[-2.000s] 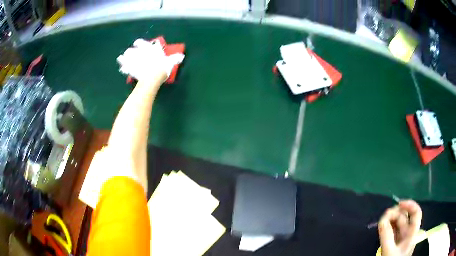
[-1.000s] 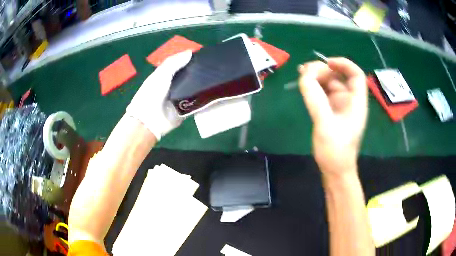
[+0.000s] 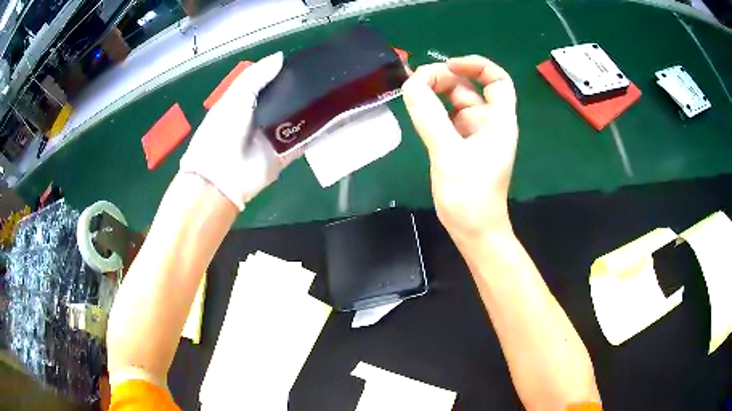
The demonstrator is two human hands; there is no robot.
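Observation:
A glossy black electronic box (image 3: 333,84) with a light logo on its dark red front is held tilted above the green belt. My left hand (image 3: 233,144), in a white glove, is shut on its left end. A white flap (image 3: 357,144) hangs below the box. My bare right hand (image 3: 469,120) is at the box's right front corner, fingertips pinched, with a thin metallic sliver (image 3: 437,55) showing above them. What exactly the fingertips touch is hard to see. A second black box (image 3: 376,258) lies on the black mat with a pale flap at its lower edge.
Pale sheets (image 3: 261,337) lie on the mat, with another sheet (image 3: 405,392) at the bottom. Curled yellowish backing (image 3: 630,285) lies right. A tape roll (image 3: 102,235) and plastic-wrapped bundle (image 3: 48,281) are left. The belt (image 3: 498,40) carries red pads (image 3: 167,135) and white-faced units (image 3: 590,70).
My left hand took a box from the belt and brought it centre. My right hand moved from the lower right to the box's corner. Belt units appear higher in view.

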